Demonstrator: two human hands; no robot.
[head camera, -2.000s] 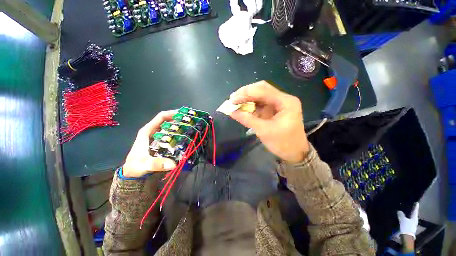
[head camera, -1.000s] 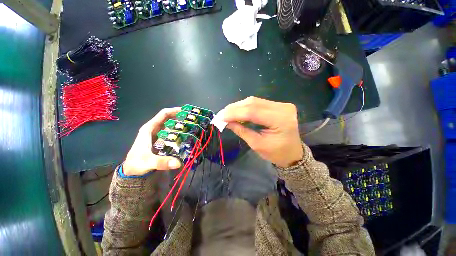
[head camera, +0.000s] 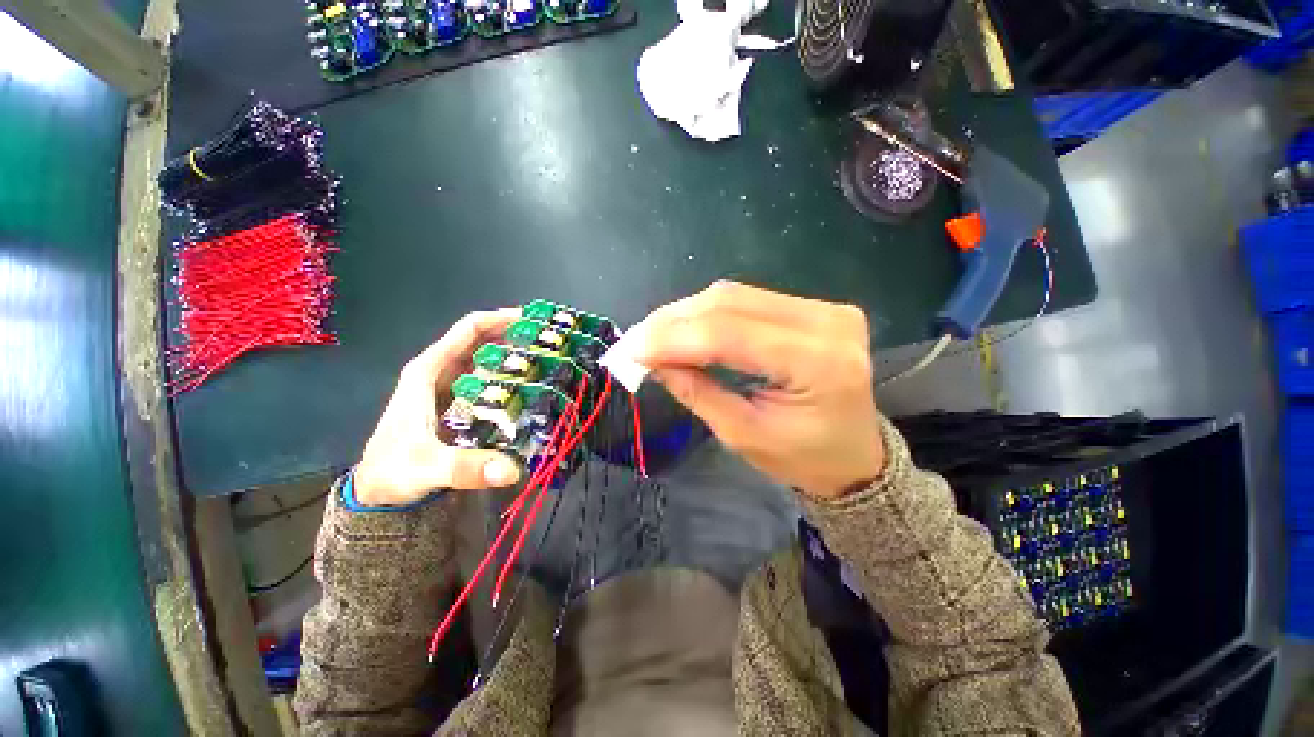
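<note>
My left hand (head camera: 411, 439) holds a row of several small green circuit boards (head camera: 504, 374) by their left side, tilted. Red lead wires (head camera: 494, 554) and black lead wires (head camera: 584, 540) hang down from the boards' right side. My right hand (head camera: 771, 377) pinches a small white wiping piece (head camera: 628, 360) between thumb and fingers at the boards' upper right end. Whether the piece touches the boards is hard to tell.
A red wire bundle (head camera: 257, 288) and black wire bundle (head camera: 252, 170) lie left. Board arrays (head camera: 461, 22) and a crumpled white cloth (head camera: 698, 75) lie at the back. A soldering gun (head camera: 994, 231) rests by a round tray (head camera: 889, 176); a black crate (head camera: 1182, 533) with boards stands right.
My right hand has brought the white piece left and down to the boards' right end. The gloved hand seen earlier at the lower right crate is gone.
</note>
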